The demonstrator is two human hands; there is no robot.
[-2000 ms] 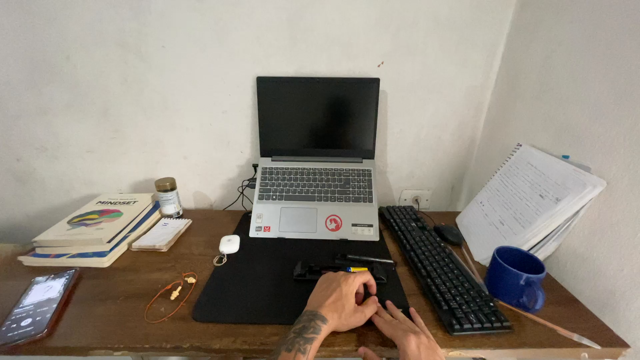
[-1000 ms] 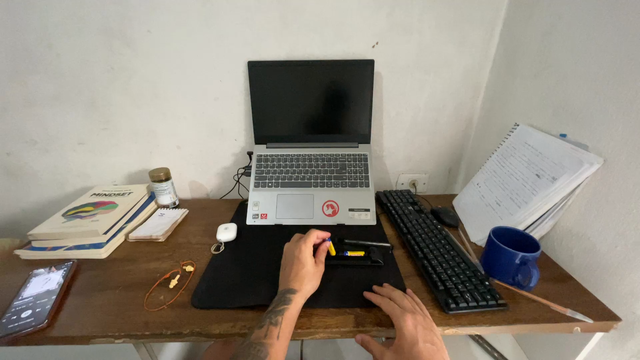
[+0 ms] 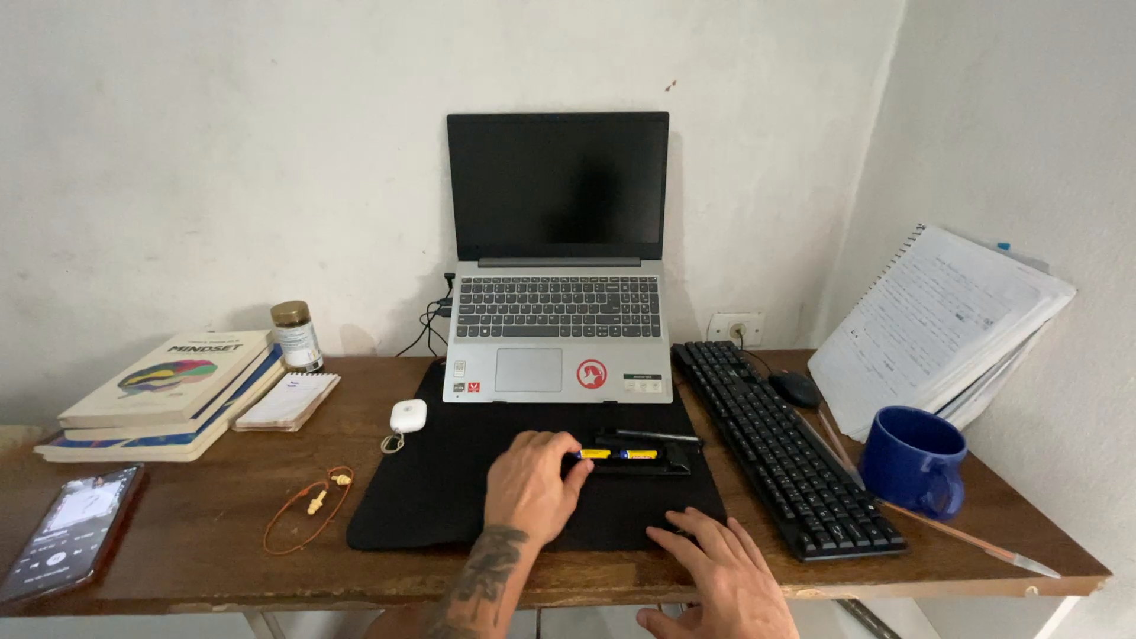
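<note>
A small black device with a battery slot (image 3: pixel 676 460) lies on the black desk mat (image 3: pixel 417 506), in front of the laptop. Two yellow-and-blue batteries lie end to end at it: the right battery (image 3: pixel 639 454) and the left battery (image 3: pixel 595 453). My left hand (image 3: pixel 531 484), with a tattooed forearm, has its thumb and forefinger at the outer end of the left battery. Just behind the device is a dark, slim, glossy piece (image 3: pixel 652 436). My right hand (image 3: pixel 723 568) rests at the desk's front edge with fingers spread, holding nothing.
An open laptop (image 3: pixel 557 337) stands behind the mat. To the right are a black keyboard (image 3: pixel 790 444), a mouse (image 3: pixel 795 389), a blue mug (image 3: pixel 912 457) and a spiral notebook (image 3: pixel 941 328). Leftward lie an earbud case (image 3: pixel 408 415), corded earplugs (image 3: pixel 317 501), a phone (image 3: pixel 71 532), books (image 3: pixel 169 382) and a jar (image 3: pixel 297 337).
My hands were close together at the mat's front and have moved apart. My left hand held a battery raised above the device; now that battery lies in line with the other one.
</note>
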